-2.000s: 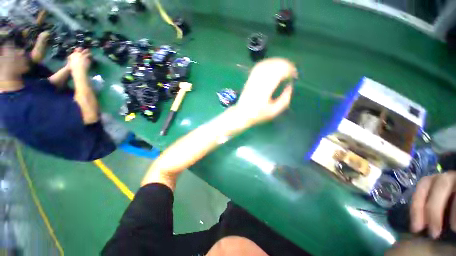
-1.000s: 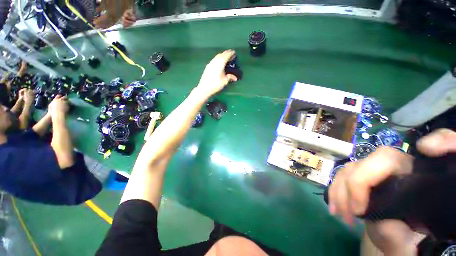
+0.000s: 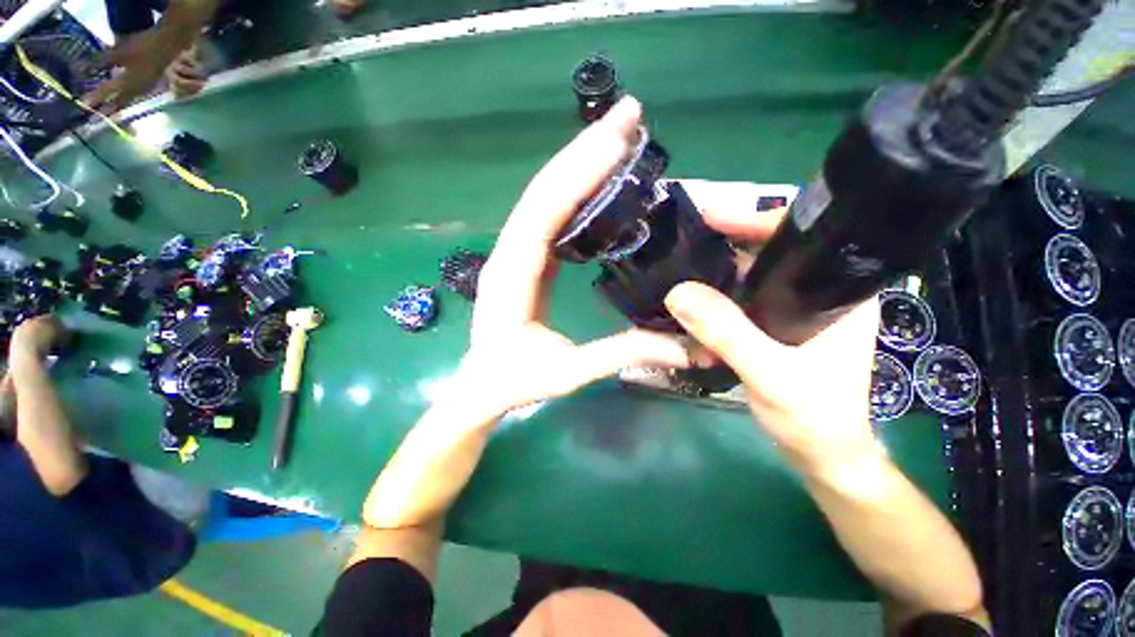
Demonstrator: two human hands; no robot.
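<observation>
My left hand (image 3: 529,292) holds a black cylindrical housing (image 3: 606,214) by its round end, tilted, in front of my chest. My right hand (image 3: 797,361) is wrapped round the thick black electric screwdriver (image 3: 859,205), which slants down from the upper right; its tip is hidden. The fingers of my right hand also reach the black body beside the housing, and where the two parts meet is not clear. The screw feeder (image 3: 728,197) is mostly hidden behind my hands; only its white top edge and a bit of its front show.
Black housings stand at the back (image 3: 596,82) and back left (image 3: 326,164). A blue-silver wired insert (image 3: 411,307) lies beside a ribbed part (image 3: 463,274). A hammer (image 3: 293,373) lies by heaped wired subassemblies (image 3: 205,380). A parts tray (image 3: 1011,411) holds silver-ringed housings at right. A worker (image 3: 75,535) sits left.
My left hand has come back from the far bench with a black housing. My right hand and the screwdriver have moved in to meet it. The view has turned, showing the tray at right.
</observation>
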